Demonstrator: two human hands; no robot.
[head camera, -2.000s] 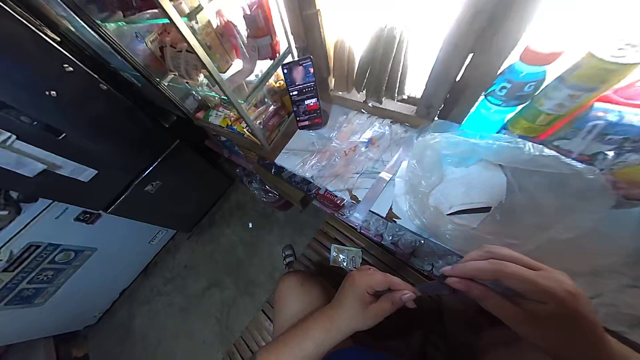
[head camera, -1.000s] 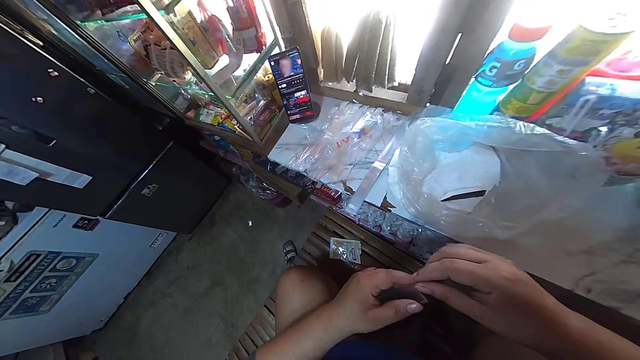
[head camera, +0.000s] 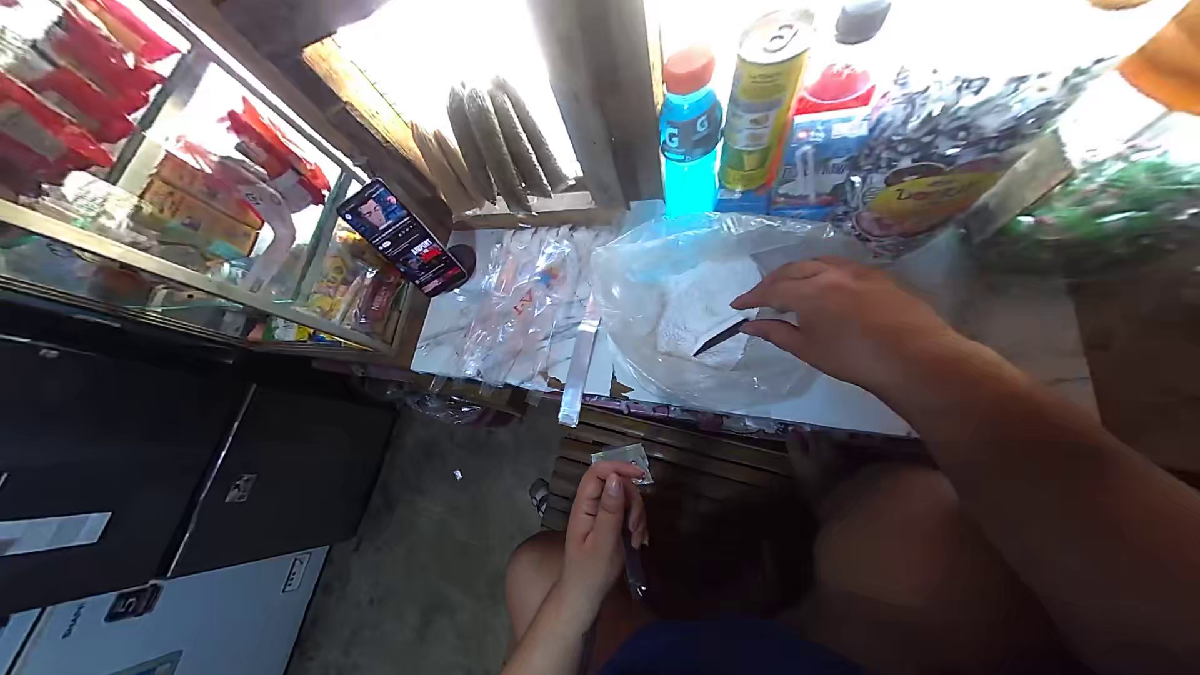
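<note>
My right hand (head camera: 830, 319) reaches over an open clear plastic bag (head camera: 637, 347) on the counter. Its thumb and fingers are at the end of a dark, thin handle (head camera: 720, 337), which rests in the white powdery contents (head camera: 694, 305); whether they grip it is not certain. Low in front of the counter, my left hand (head camera: 605, 525) is curled around a narrow, dark plastic strip or sleeve (head camera: 635, 562) that hangs below the fingers. To the left of the bag lie flat clear plastic packets (head camera: 520, 305) with red print, and a long, shiny clear strip (head camera: 579, 366).
A phone (head camera: 403, 237) leans by the glass display case (head camera: 216, 281) at left. Behind the bag stand a blue drink bottle (head camera: 691, 131), a yellow can (head camera: 764, 103) and several packages. Under the counter is a slatted wooden bench (head camera: 694, 450) with a small clear packet (head camera: 623, 457).
My hands were together over my lap around a small dark item; they are now apart. My right hand has moved up to the bag, where the dark handle sticks out of the powder. The view has shifted right.
</note>
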